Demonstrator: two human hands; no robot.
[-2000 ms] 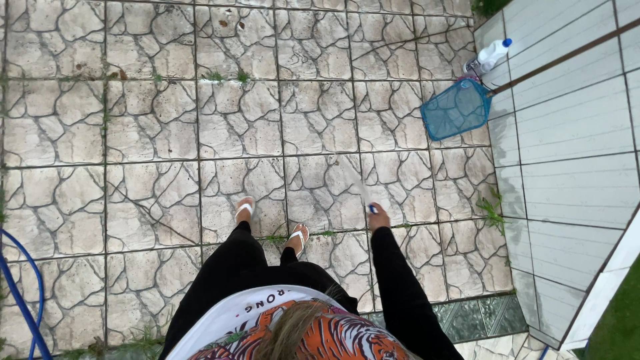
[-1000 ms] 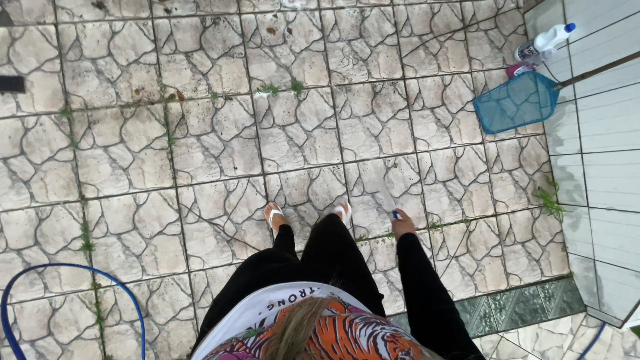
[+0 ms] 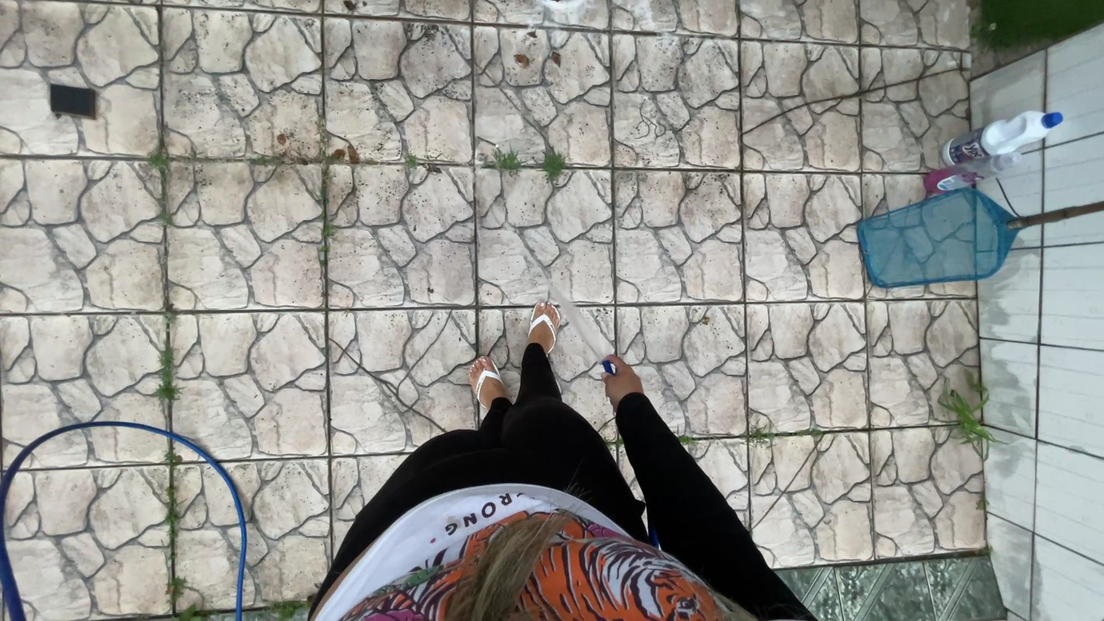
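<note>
My right hand (image 3: 621, 379), at the end of a black sleeve, is closed around the blue end of a hose, its nozzle (image 3: 609, 367) showing at my fingers. A thin jet of water (image 3: 578, 323) runs from it up and left across the stone-patterned tile floor (image 3: 681, 233), close to my foot in a white flip-flop (image 3: 543, 321). The other flip-flop (image 3: 487, 379) is a little behind on the left. My left hand is out of view.
A blue mesh pool net (image 3: 936, 237) leans by the white tiled wall (image 3: 1069, 302) at right, beside a white bottle with a blue cap (image 3: 1005, 138) and a pink bottle (image 3: 953, 178). A blue hose (image 3: 237, 509) loops at lower left. A dark square (image 3: 72, 101) lies upper left.
My feet have stepped: the right foot is now ahead of the left. The right hand still holds the nozzle. The view has shifted, bringing the dark square and more of the left floor into sight.
</note>
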